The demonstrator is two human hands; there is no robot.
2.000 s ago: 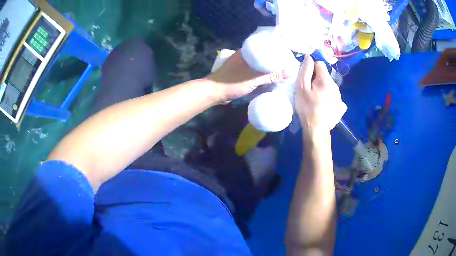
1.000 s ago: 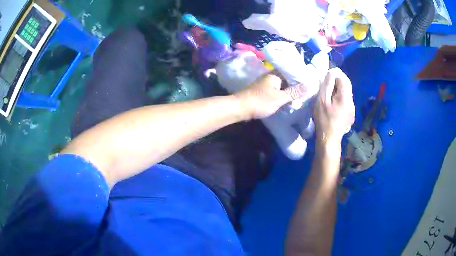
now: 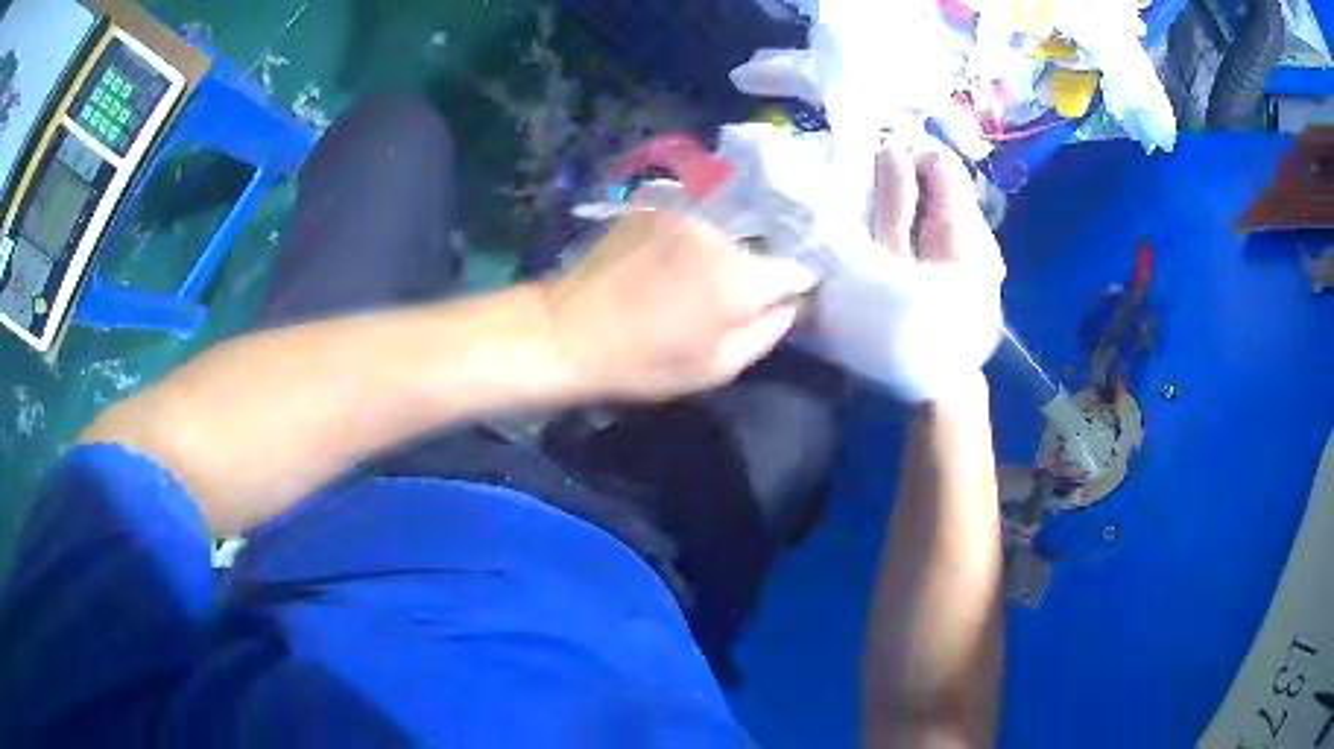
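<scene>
A white plush unicorn [image 3: 878,319] is over my lap at the stuffing nozzle [image 3: 1036,363], whose thin metal tube runs from its round mount toward the toy; the tip is hidden. My right hand [image 3: 944,271] holds the toy's right side, palm partly turned up. My left hand [image 3: 680,307] is at the toy's left side with fingers curled, blurred; whether it grips the fabric is unclear. A pink and turquoise part of the toy shows beyond my left hand.
White plush skins [image 3: 892,66] with yellow and pink parts are heaped ahead. The digital scale [image 3: 66,198] is on a blue stool [image 3: 220,220] at the left. A blue machine panel [image 3: 1200,322] is at the right. A corrugated hose [image 3: 1244,66] is at the far right top.
My left hand has moved left and nearer my body. The toy has shifted and its purple and turquoise strands are now mostly hidden. My right hand stays near the nozzle, slightly left.
</scene>
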